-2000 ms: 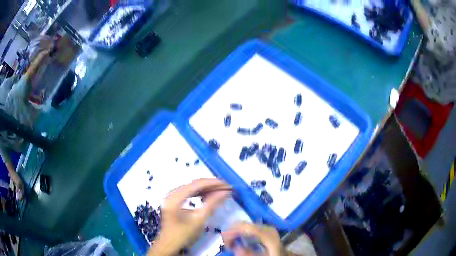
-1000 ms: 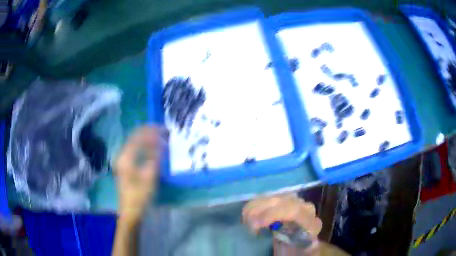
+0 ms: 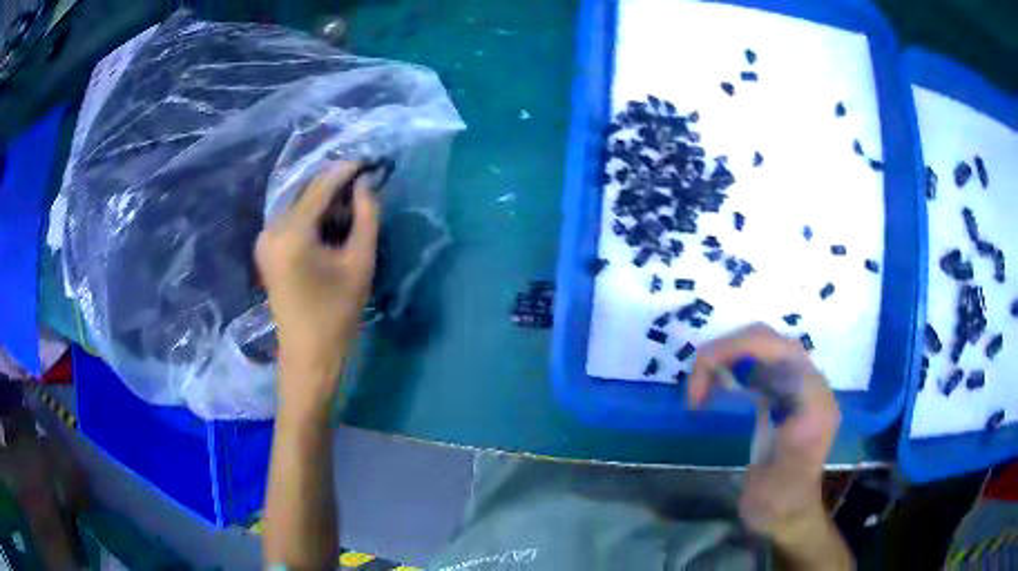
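My left hand (image 3: 318,251) is at the open mouth of the clear plastic bag (image 3: 167,212), its fingers closed around a dark moulded shot (image 3: 374,173). Dark pieces show through the bag. My right hand (image 3: 776,407) is over the front edge of the left tray (image 3: 572,223), curled around the side cutters (image 3: 765,385), of which a blue part shows; their jaws cannot be made out. The left tray holds a heap of small black parts (image 3: 659,178) at its left side, with more scattered around. A black cluster (image 3: 534,303) lies on the green bench between bag and tray.
The right tray (image 3: 910,223), partly cut off by the picture's edge, holds larger black parts (image 3: 969,312). A blue bin (image 3: 167,446) stands below the bag. The green bench (image 3: 491,379) has its front edge before my body.
My left hand has moved from beside the left tray to the bag and has taken hold of a dark piece. The view has turned left. My right hand is now over the tray's front edge.
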